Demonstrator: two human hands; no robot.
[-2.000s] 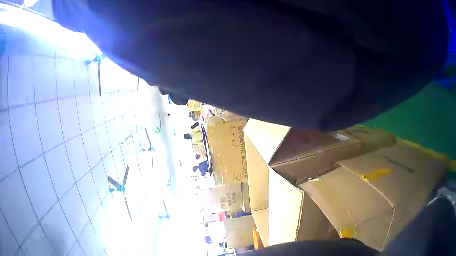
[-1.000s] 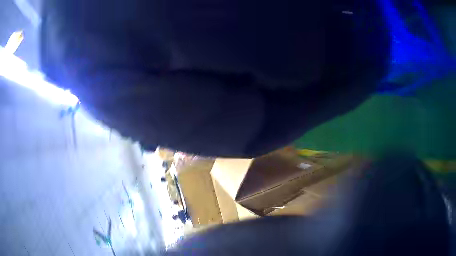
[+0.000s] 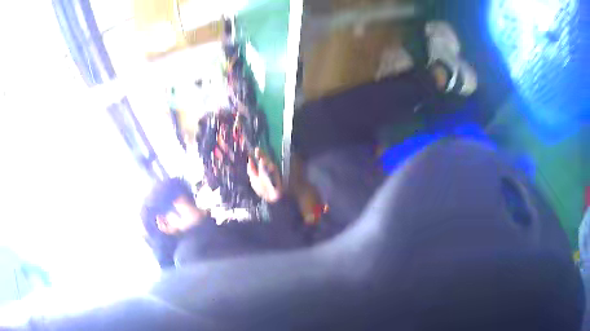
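The view is tilted sideways and blurred. A large smooth grey-purple shape [image 3: 440, 239] with a small dark oval spot fills the bottom and lower right, very near the camera. I cannot tell whether it is cloth or a plastic part. Behind it, a pile of small dark and red items [image 3: 226, 139] lies by a green bench top [image 3: 268, 64] with a pale edge. Neither my left hand nor my right hand can be made out.
A person in dark clothing [image 3: 239, 242] sits at the bench, a hand [image 3: 264, 176] near the pile. Brown cartons [image 3: 352, 61] show at top centre. A pale shoe [image 3: 446, 48] and a shiny blue object [image 3: 537, 58] are at upper right, over green floor [image 3: 563, 168].
The view has swung from the open cartons and tiled ceiling to a bench with a seated person. The dark shape across the top is gone; a grey-purple shape now covers the bottom.
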